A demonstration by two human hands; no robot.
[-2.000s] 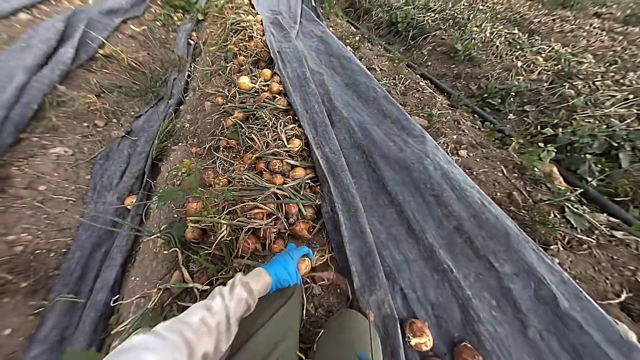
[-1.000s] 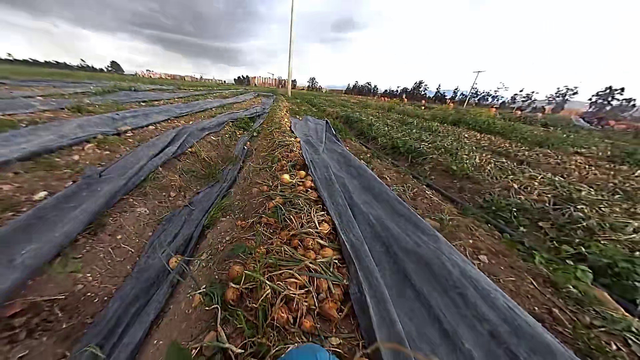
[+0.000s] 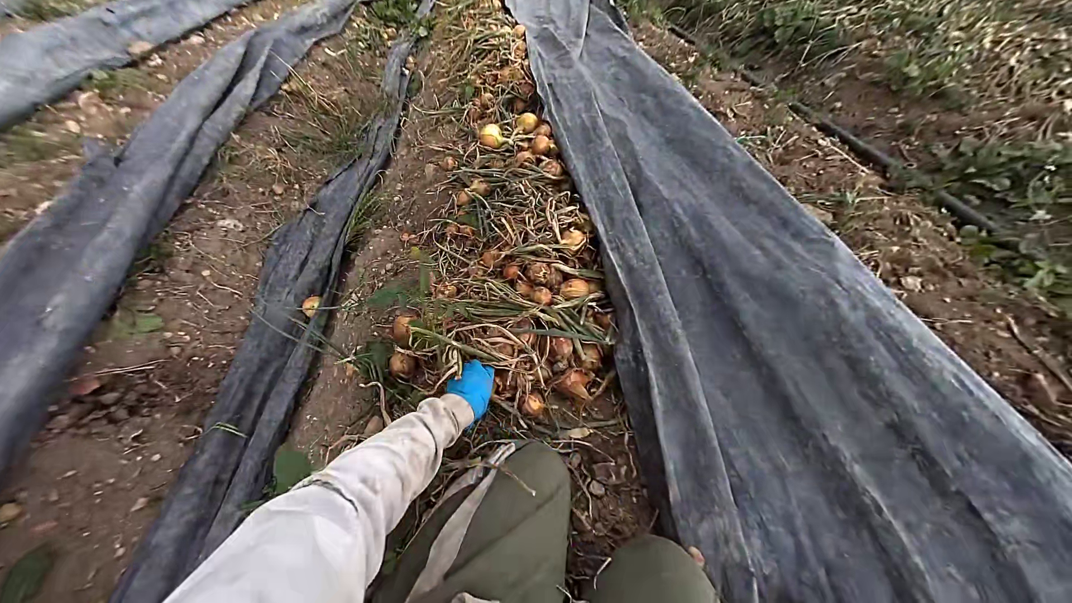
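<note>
My left hand (image 3: 472, 387), in a blue glove and a pale sleeve, reaches down into the dry tops at the near end of a row of onions. Its fingers are curled at some onion leaves (image 3: 448, 343), but whether it grips them is hidden. Close to its right lie an onion (image 3: 533, 404) and a reddish onion (image 3: 574, 383). Two more onions, one of them low (image 3: 402, 364), rest just to its left. Farther up the row sits a yellow onion (image 3: 491, 136) among others. My right hand is out of view.
A wide dark fabric sheet (image 3: 754, 335) runs along the row's right side. A narrower bunched strip (image 3: 285, 335) lies to the left, with a single onion (image 3: 311, 306) on its edge. A black hose (image 3: 871, 155) crosses the soil at right. My knees (image 3: 519, 528) are at the row's near end.
The view tipped up to the field and back down. The onion held in my left hand two seconds ago no longer shows there. The hand now reaches into the tops at the row's left part.
</note>
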